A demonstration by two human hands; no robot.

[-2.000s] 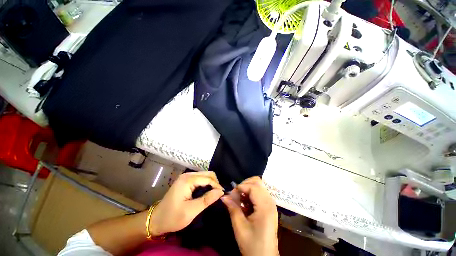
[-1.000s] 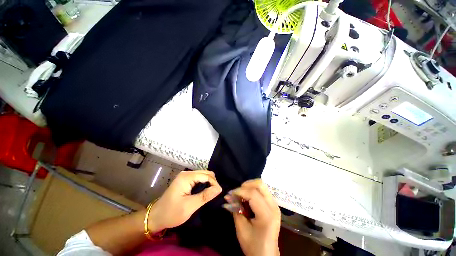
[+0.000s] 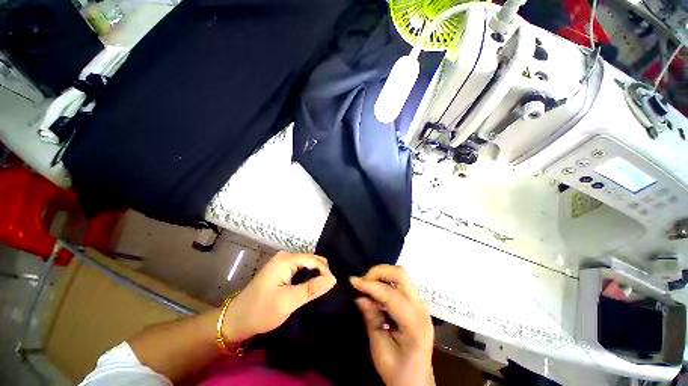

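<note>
Black cloth [image 3: 324, 332] hangs from the table edge over the lap. Its shinier navy-grey part [image 3: 339, 151] runs up beside the needle area. My left hand [image 3: 281, 294], with a gold bracelet at the wrist, pinches a bit of the black cloth between thumb and fingers. My right hand [image 3: 400, 320] is just right of it, fingers curled, thumb and index finger near the cloth. A small reddish spot of the thread snips [image 3: 387, 326] shows inside the right hand; the rest is hidden. Any thread is too fine to see.
The white sewing machine [image 3: 558, 121] stands at the right, with a white lamp [image 3: 397, 89] beside the needle and a yellow-green fan [image 3: 430, 22] behind. Black cloth [image 3: 188, 98] covers the left tabletop. A red stool [image 3: 30, 215] and a metal-framed brown panel [image 3: 113, 309] are lower left.
My right hand has shifted slightly right, and its fingers have opened somewhat. The grey metal seen at its fingertips earlier no longer shows. My left hand keeps its pinch almost in place.
</note>
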